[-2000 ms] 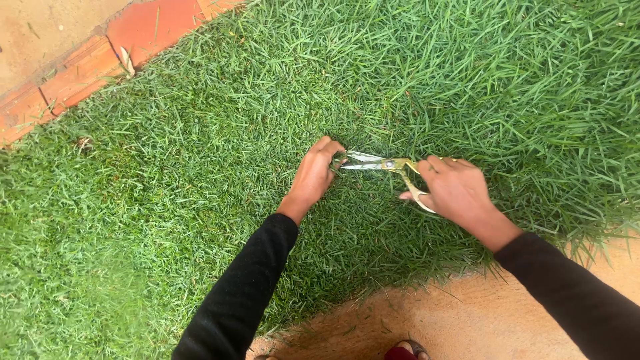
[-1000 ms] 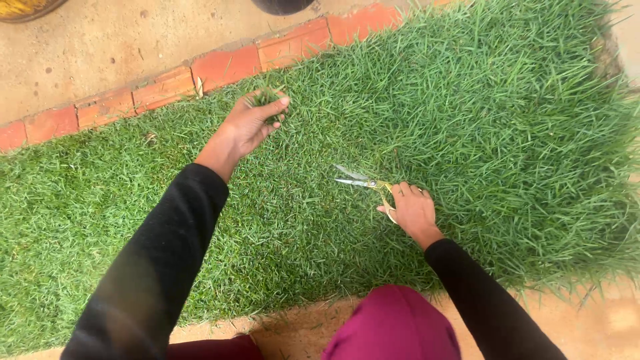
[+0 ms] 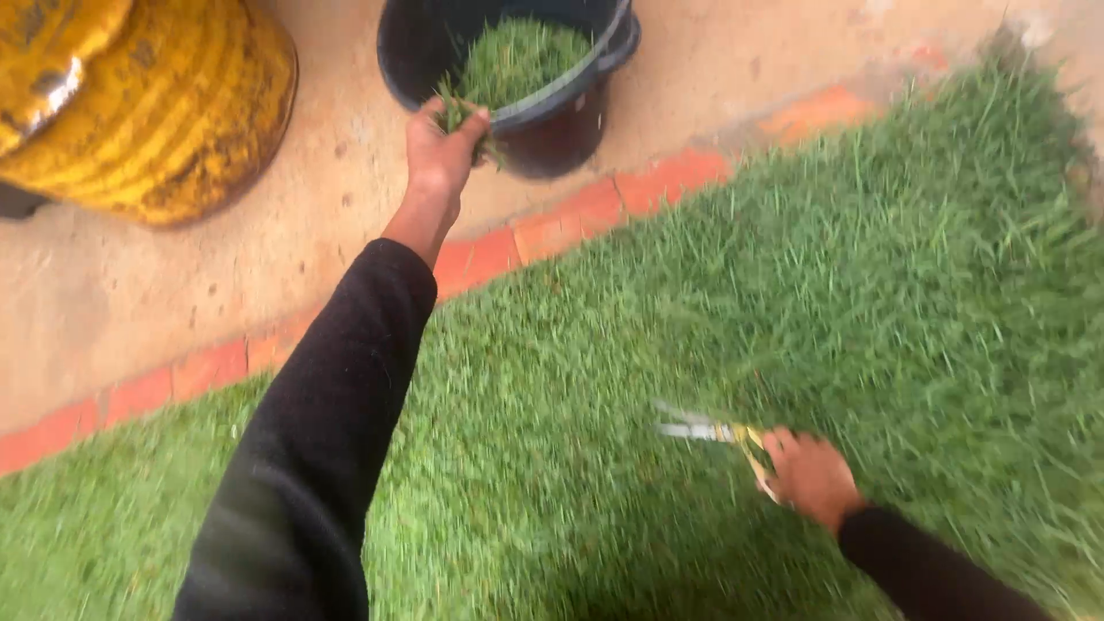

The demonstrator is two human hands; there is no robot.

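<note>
My left hand (image 3: 442, 151) grips a small bunch of cut grass (image 3: 457, 116) at the near rim of a black plastic bucket (image 3: 552, 142). Inside the bucket lies a heap of grass clippings (image 3: 526, 60). My right hand (image 3: 809, 476) holds a pair of scissors (image 3: 711, 431) by yellowish handles, low over the lawn (image 3: 552, 448); the metal blades point left, slightly apart and blurred. Shorter grass lies left of the scissors, and longer grass (image 3: 906, 259) stands to their right.
A row of red bricks (image 3: 569, 222) edges the lawn along a bare tan ground surface (image 3: 172, 285). At the upper left stands a worn yellow metal drum (image 3: 172, 112), left of the bucket.
My left hand has moved from beside the scissor blades, up and away over the brick edging to the bucket, with grass in it. The view has shifted towards the bucket and drum.
</note>
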